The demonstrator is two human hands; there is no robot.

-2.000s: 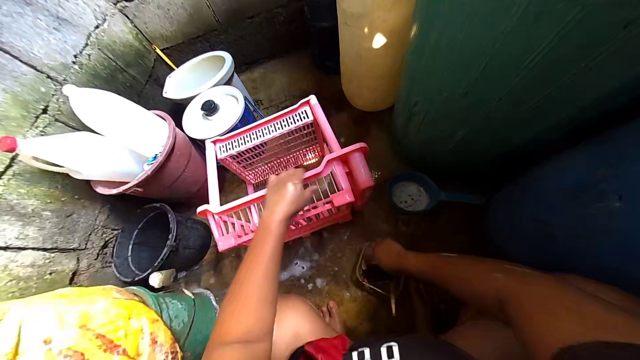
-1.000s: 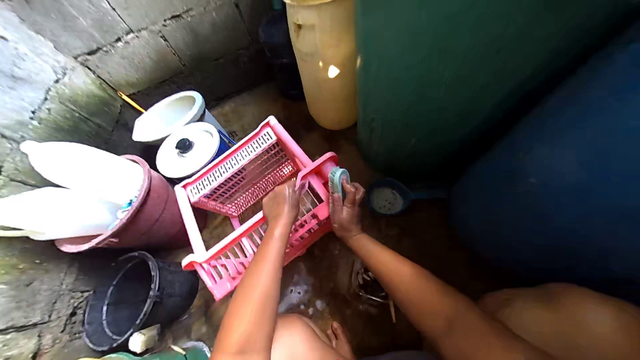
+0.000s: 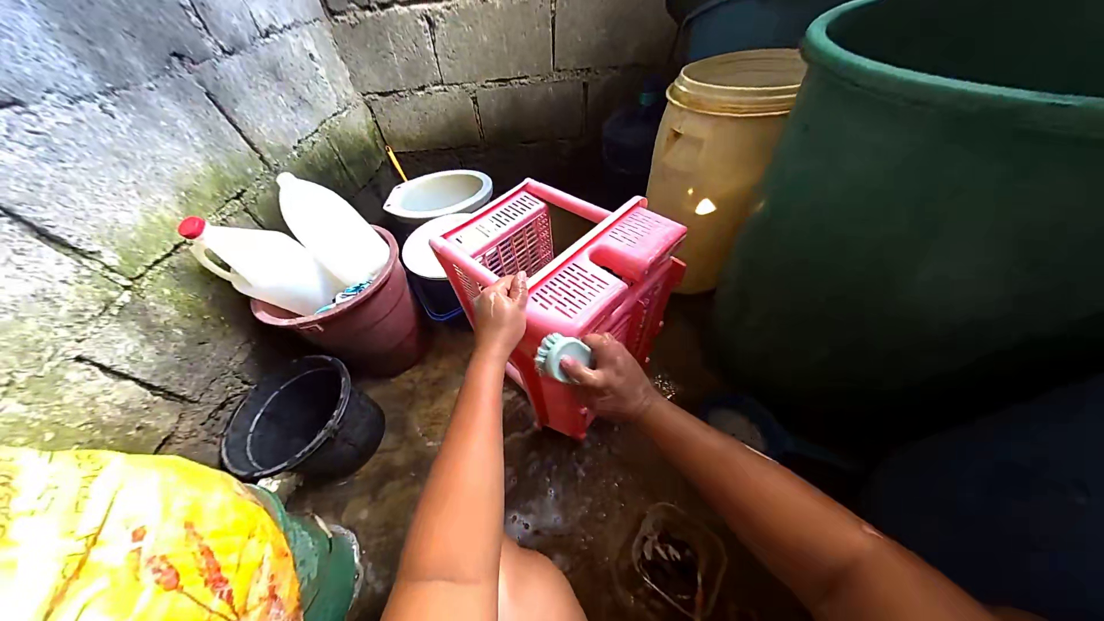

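A pink plastic dish rack (image 3: 573, 297) stands tilted on the wet floor at the middle of the view. My left hand (image 3: 500, 317) is closed on its near left edge. My right hand (image 3: 614, 378) holds a pale green scrub brush (image 3: 562, 357) by its rounded back, with the bristles turned left, at the rack's near corner. Whether the bristles touch the plastic is hard to tell. The rack's underside is hidden.
At left, a maroon bin (image 3: 379, 323) holds white plastic jugs, near a black bucket (image 3: 302, 423). Behind the rack are a white-rimmed bowl (image 3: 440, 194) and a yellowish drum (image 3: 711, 164). A large green tub (image 3: 897, 224) and a dipper (image 3: 742, 423) are at right.
The right hand, out of clear view two seconds ago, came to the rack with the brush and is now at its near corner. The rack has been turned and tilted. The view has shifted.
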